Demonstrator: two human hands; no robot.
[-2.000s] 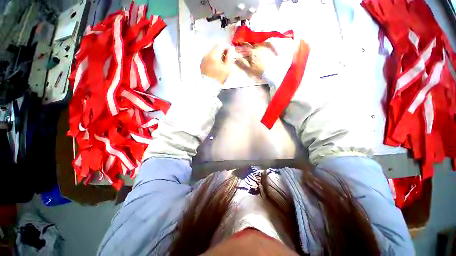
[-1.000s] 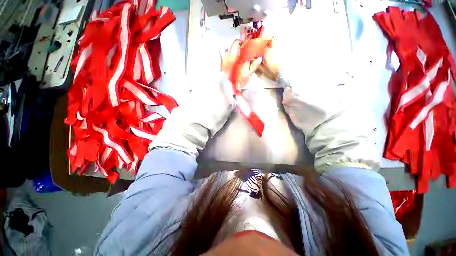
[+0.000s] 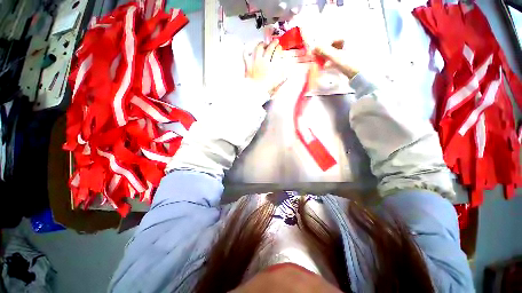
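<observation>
A red strip (image 3: 300,112) lies just under the sewing machine head (image 3: 269,8), with its upper end folded near the needle area. Its tail hangs down over the grey panel and bends to the right at the bottom. My left hand (image 3: 265,64) rests at the left of the strip's upper end, fingers forward, washed out by glare. My right hand (image 3: 333,59) is at the right side, fingertips on the strip, partly blurred. The needle area is small and overexposed.
A tangled pile of red strips with pale stripes (image 3: 109,114) lies at the left over a carton (image 3: 60,189). A flatter pile (image 3: 478,109) hangs over the right table edge. A grey panel (image 3: 257,166) is at the near edge. Other equipment (image 3: 57,57) stands far left.
The strip's tail has swung right and lower over the grey panel. My right hand has moved right, away from my left hand. The view has shifted slightly.
</observation>
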